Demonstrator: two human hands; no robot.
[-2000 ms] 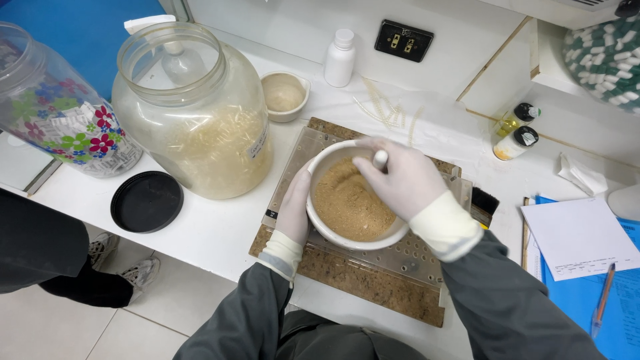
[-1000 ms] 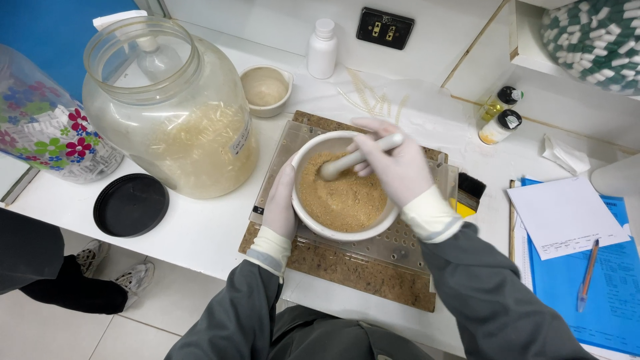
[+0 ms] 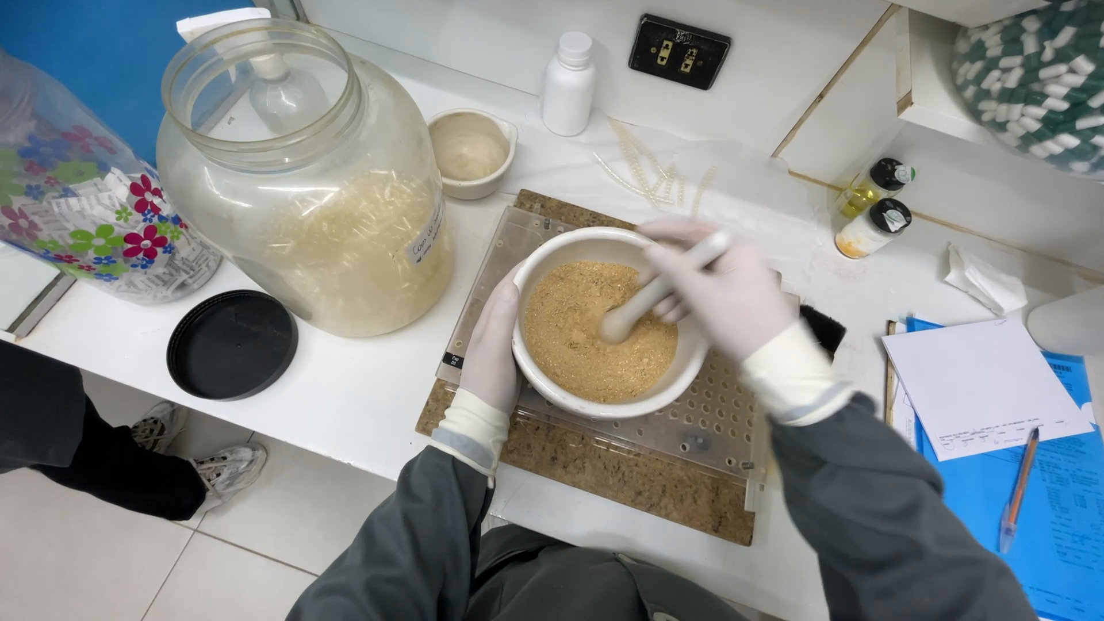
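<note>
A white mortar (image 3: 569, 401) holding coarse tan powder (image 3: 595, 336) rests on a perforated clear capsule-filling board (image 3: 716, 405), which lies on a brown speckled slab (image 3: 621, 492). My gloved left hand (image 3: 492, 345) grips the mortar's left side. In my gloved right hand (image 3: 724, 285) is a pale pestle (image 3: 655, 293); its rounded head touches the powder near the middle, and its handle slants up to the right. Some of my right fingers are hidden behind the handle and blurred.
At left stand a large clear jar of empty capsules (image 3: 345, 241), a black lid (image 3: 231, 345) and a flowered container (image 3: 112, 224). Behind are a small mortar (image 3: 470, 155) and a white bottle (image 3: 567, 86). Small bottles (image 3: 873, 228), papers (image 3: 983, 388) and a pen (image 3: 1020, 492) lie right. A person's leg (image 3: 129, 466) shows at lower left.
The pestle has shifted within the mortar: its head was nearer the left side one second ago and is now nearer the middle. My left hand stays on the mortar.
</note>
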